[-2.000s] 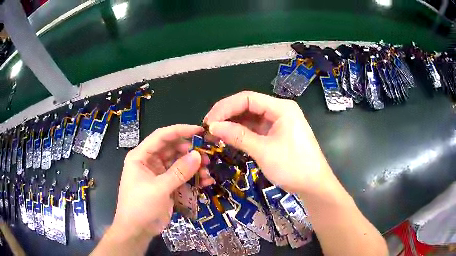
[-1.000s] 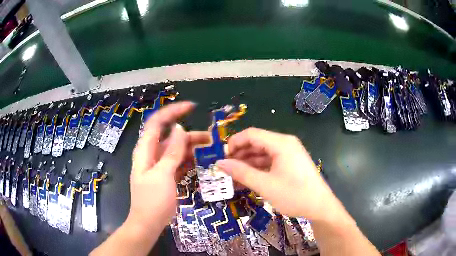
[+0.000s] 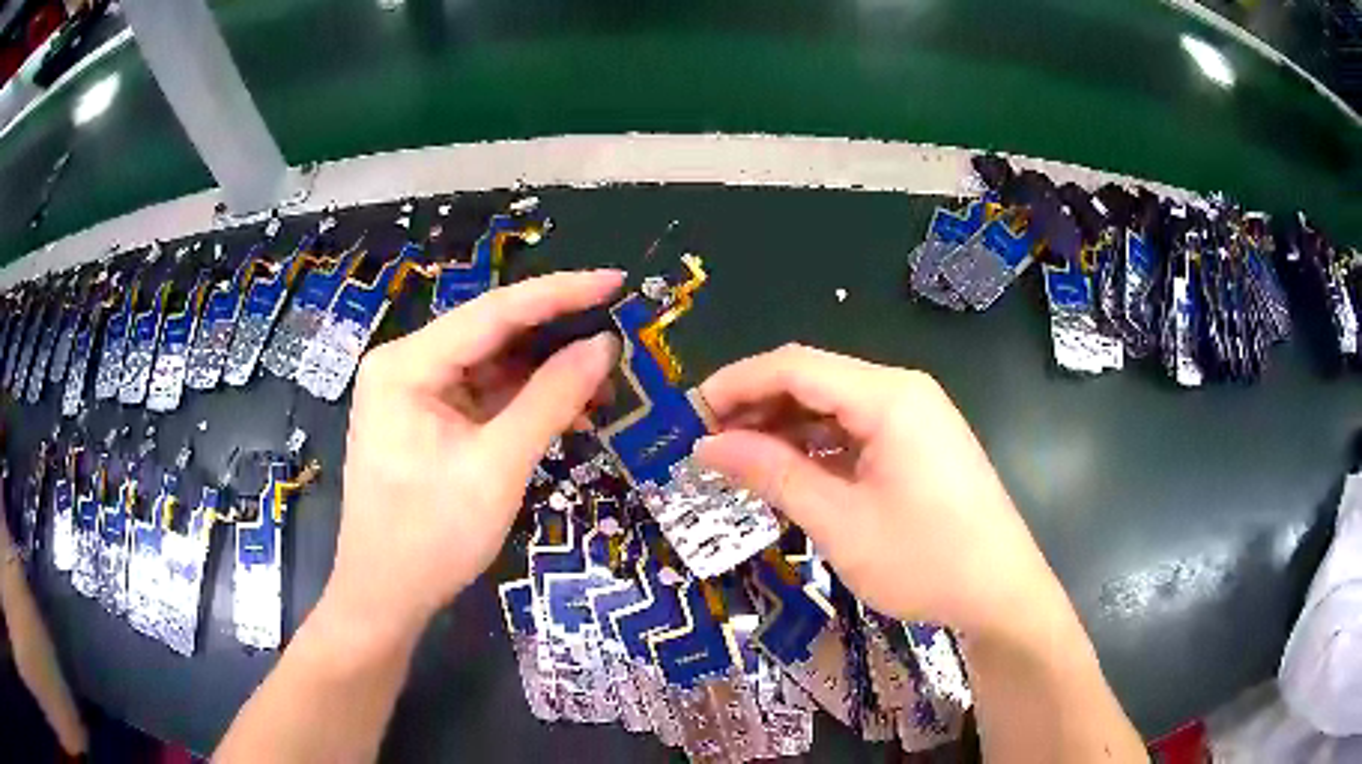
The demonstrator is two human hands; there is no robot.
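One flex circuit assembly (image 3: 654,437), with a blue upper part, silver lower part and orange tail, is held tilted above the pile. My right hand (image 3: 844,470) pinches its right edge near the blue-silver border. My left hand (image 3: 471,418) is at its upper left edge, thumb and index finger spread around a dark area; whether they grip a dark part there cannot be told. The tail and a small pale end piece point up, free of the fingers. Below, a fanned working pile (image 3: 695,657) of similar strips overlaps on the dark worktop (image 3: 403,597).
Two rows of strips lie at left, an upper row (image 3: 262,314) and a lower row (image 3: 257,575). Overlapped bundles (image 3: 1180,299) lie at upper right. A pale raised edge (image 3: 717,161) and a grey post (image 3: 209,105) border the shiny green surface (image 3: 598,75). A forearm shows at far left (image 3: 38,657).
Since the first frame, the assembly has come out from between both hands into full view. Since the second, it has tilted, top to the left, and my left fingers have moved to its upper edge.
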